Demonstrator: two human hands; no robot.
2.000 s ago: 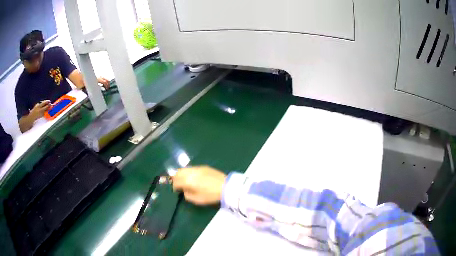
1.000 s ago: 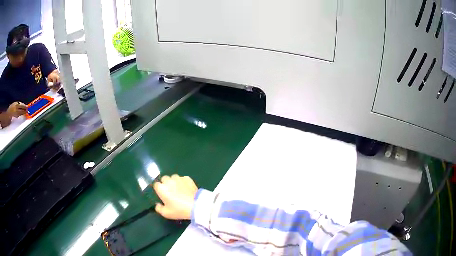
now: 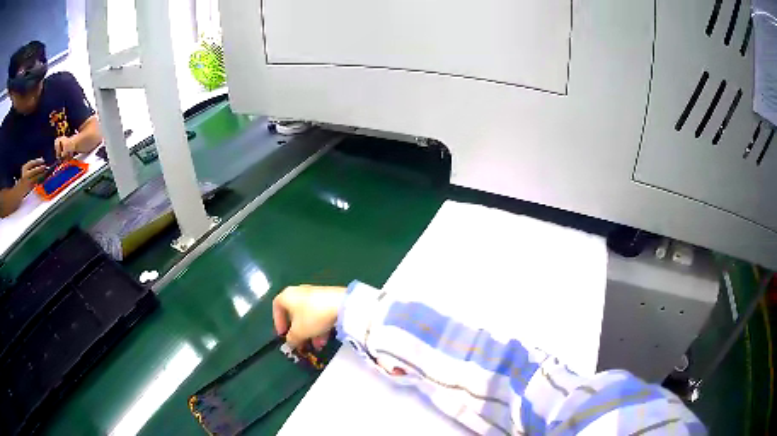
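Observation:
A thin black phone middle frame (image 3: 223, 415) lies slanted on the green conveyor belt at the lower left, with orange-copper bits at both ends and green showing through its window. My right hand (image 3: 307, 315) reaches in from the right, its bent fingers down at the frame's upper right end. A tiny pale bit shows by the fingertips. The fingertips are partly hidden, so I cannot tell if they grip the frame or a small part. My left hand is not in view.
A black compartment tray (image 3: 68, 324) is at the left. A metal guide bar (image 3: 247, 209) crosses behind the belt (image 3: 366, 204), beside a grey post (image 3: 170, 128). A white bench cover (image 3: 511, 255) and a large machine (image 3: 409, 51) are at the right. A person (image 3: 51, 119) sits opposite.
The view has shifted to the right since the oldest frame. My right hand was raised with fingers extended a second ago and is now lowered onto the frame's upper right end.

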